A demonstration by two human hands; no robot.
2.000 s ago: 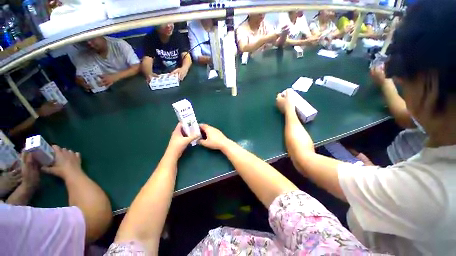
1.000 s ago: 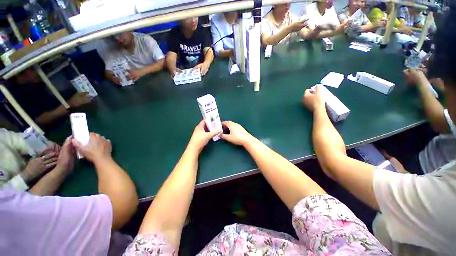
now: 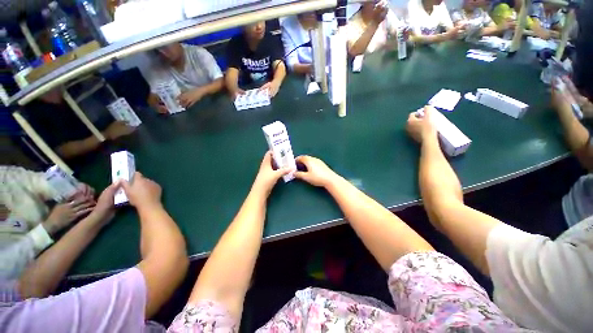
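Observation:
A tall white product box with small dark print and a small picture stands nearly upright, tilted a little, above the dark green bench. My left hand holds its lower left part. My right hand is at its lower right edge, with fingertips at or very close to the box; whether they press on it is hard to tell.
A neighbour at left holds a white box. At right, a person's hand holds another box, near a white folded paper and a lying carton. A person opposite handles a carton row. A raised shelf stands behind.
The view has shifted, so the scene sits further right. The box I hold looks turned slightly, still in my hands. The left neighbour's box has gone from tilted to upright.

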